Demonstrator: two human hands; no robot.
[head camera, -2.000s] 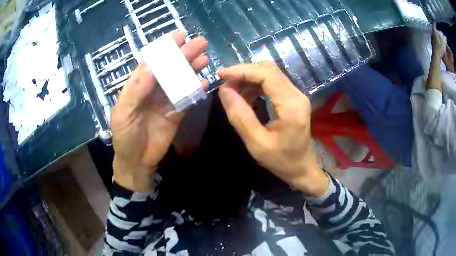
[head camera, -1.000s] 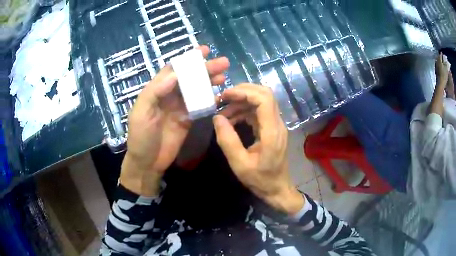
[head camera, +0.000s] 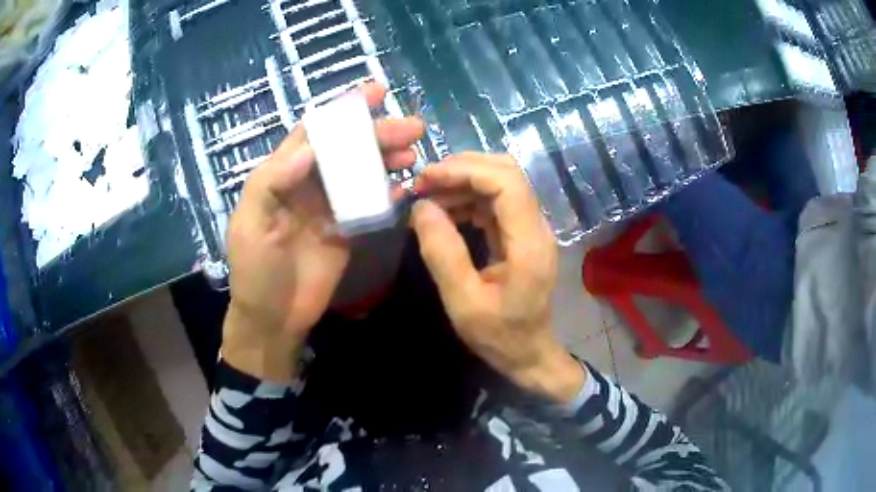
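My left hand (head camera: 283, 250) holds a white oblong housing (head camera: 348, 163) between thumb and fingers, tilted, with its near end towards me. A translucent edge shows at that near end. My right hand (head camera: 495, 259) is close to the right of the housing's lower end. Its thumb and forefinger are almost together around a tiny piece by the housing; the piece is too small and blurred to name. Behind my left hand lies the parts tray (head camera: 196, 144) with white ladder-like bars.
A clear blister tray (head camera: 629, 144) with long pockets lies right of the parts tray on the green bench. Flat white pieces (head camera: 72, 144) lie at the left. A red stool (head camera: 663, 298) and a seated person's blue-clad legs (head camera: 735, 259) are below right.
Since two seconds ago, both hands and the housing have shifted lower in view, and the housing stands more upright. The bench and trays have shifted in the picture. The other person's arm has left view.
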